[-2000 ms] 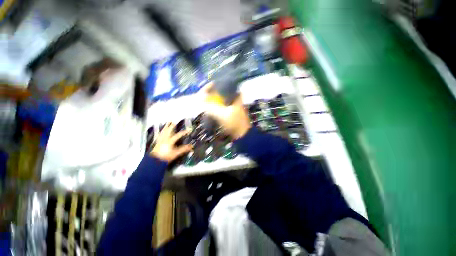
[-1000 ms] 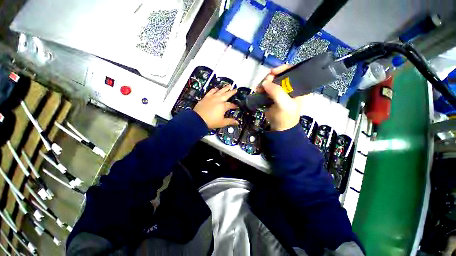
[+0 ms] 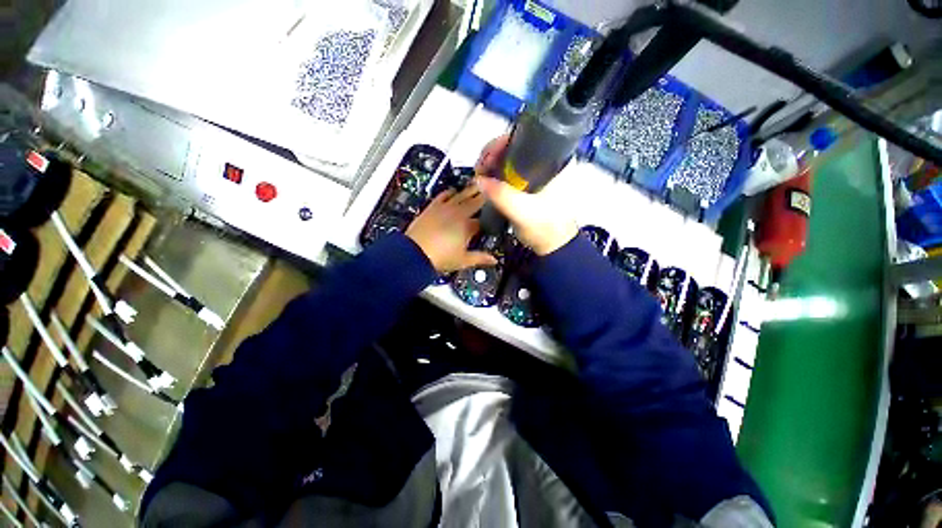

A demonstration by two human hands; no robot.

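A row of black open housings (image 3: 708, 328) with green circuit boards lies on the white bench. My right hand (image 3: 529, 211) is closed around the grey-black electric screwdriver (image 3: 547, 139), which stands nearly upright with its lower end over a housing left of the row's middle. Its tip is hidden by my hands. My left hand (image 3: 450, 229) rests on the housings just left of the screwdriver, fingers spread. Whether it pinches a small part cannot be seen. Round dark discs with pale centres show at the near ends of the housings.
Blue bins (image 3: 642, 126) with silver screws stand along the back. A white control box (image 3: 248, 191) with a red button is at left. Closed black units' white cables hang over a wooden rack (image 3: 77, 242). A red bottle (image 3: 787, 222) stands beside the green belt (image 3: 816, 361). A black cord arches above.
The screwdriver has swung from slanting right to nearly upright, and my right hand has moved left with it, close to my left hand. My left hand has stayed about in place.
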